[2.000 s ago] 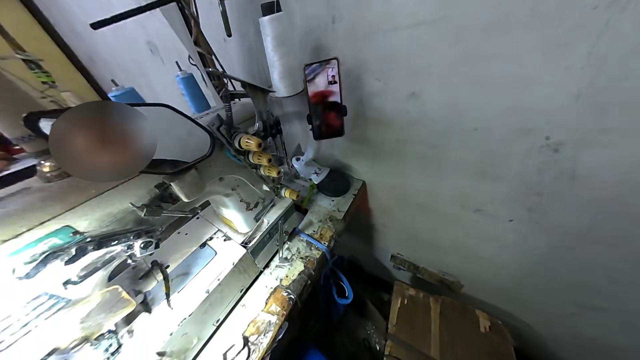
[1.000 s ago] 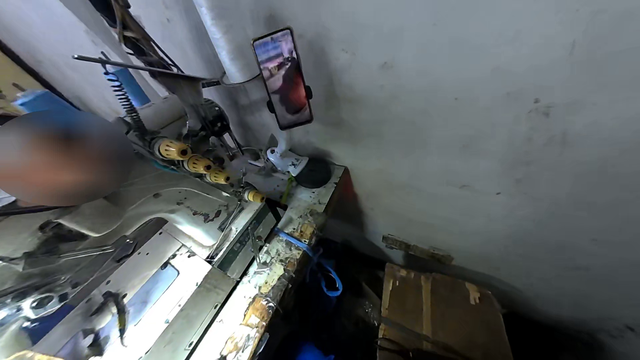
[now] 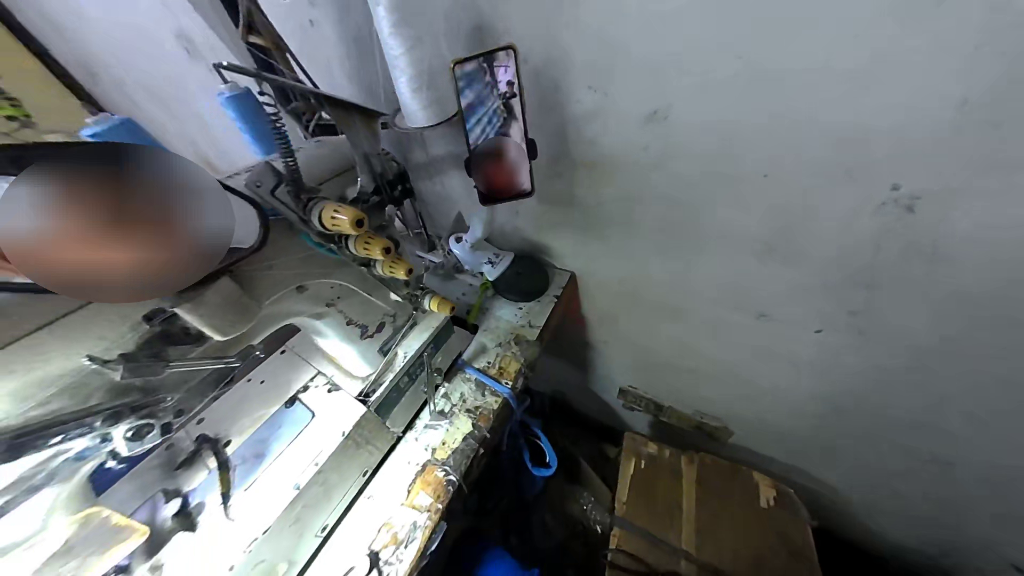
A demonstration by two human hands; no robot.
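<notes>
Neither my left hand nor my right hand shows in the head view. An industrial sewing machine [image 3: 344, 328] takes up the left side, with yellow tension dials [image 3: 340, 217] on its top. A lit smartphone [image 3: 496, 128] sits in a holder whose white arm and round black base [image 3: 520, 278] rest on the table corner. Left of the phone stands a large white thread cone [image 3: 412, 64]. A blue thread cone [image 3: 246, 116] is farther left. A mirror [image 3: 248, 220], partly blurred, stands at the left edge.
The worn table edge [image 3: 448, 448] runs down from the corner by the grey wall [image 3: 760, 200]. A blue cord [image 3: 540, 448] hangs beside it. A cardboard box [image 3: 720, 512] and a wooden piece [image 3: 674, 413] lie at lower right.
The view has shifted between the frames, and the picture on the phone's screen has changed. No hand shows in the earlier frames either.
</notes>
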